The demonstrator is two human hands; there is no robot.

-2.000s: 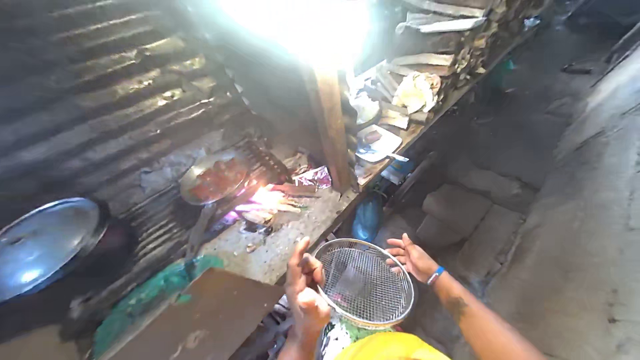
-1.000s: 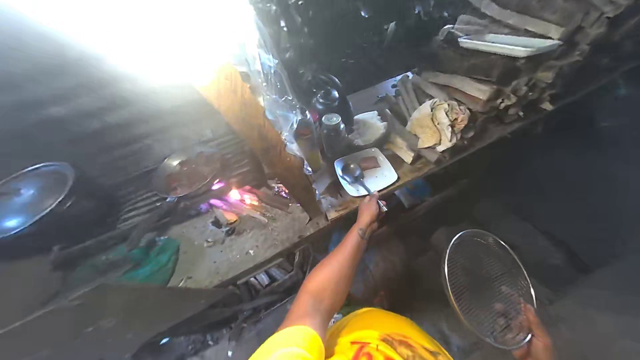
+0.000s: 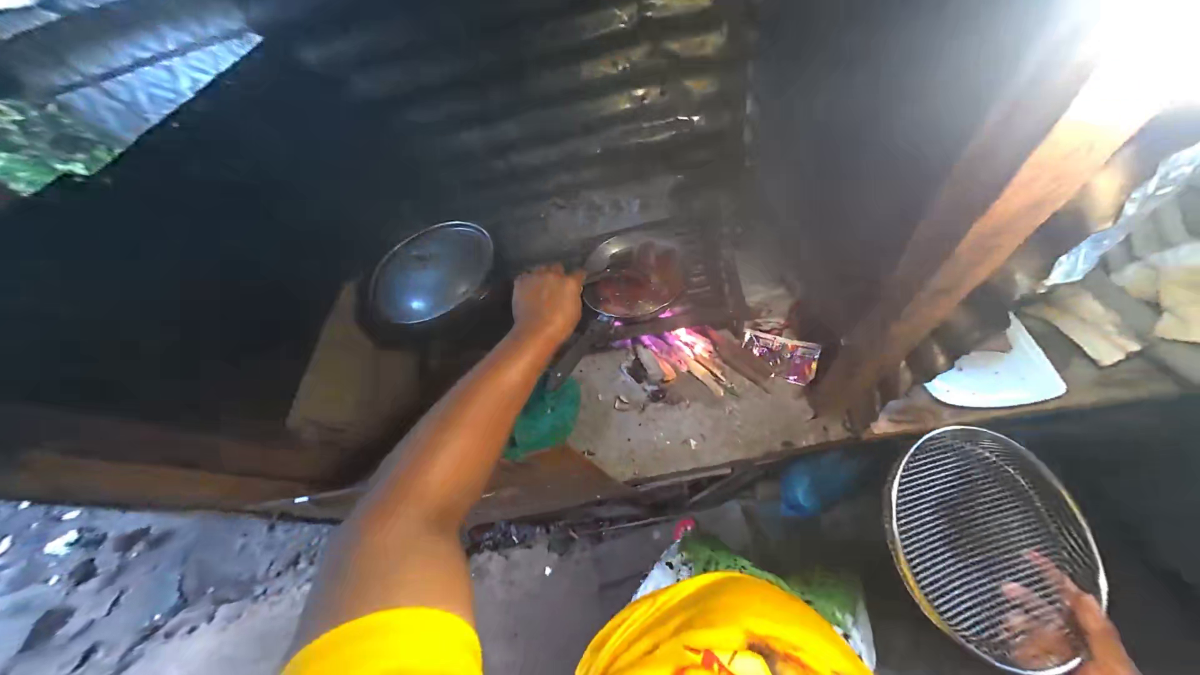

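My left hand (image 3: 547,302) is closed around the handle of a metal spoon or ladle (image 3: 600,276), whose head is over a round pan (image 3: 634,292) with reddish food in it. The pan rests above burning sticks (image 3: 689,352). At the lower right, my right hand (image 3: 1055,614) holds a round wire-mesh strainer (image 3: 994,525) by its lower rim, with the fingers behind the mesh. A large round metal lid (image 3: 433,272) lies to the left of the pan.
A slanted wooden post (image 3: 994,216) stands right of the fire, with a white plate (image 3: 998,375) and firewood (image 3: 1087,323) beyond it. Green material (image 3: 546,417) lies near my left forearm. Corrugated metal sheet (image 3: 647,94) stands behind the pan. A shiny packet (image 3: 783,356) lies beside the flames.
My left hand has moved from the white plate, where a spoon lay, to the pan. My right hand still holds the strainer out to the right. The view has swung left.
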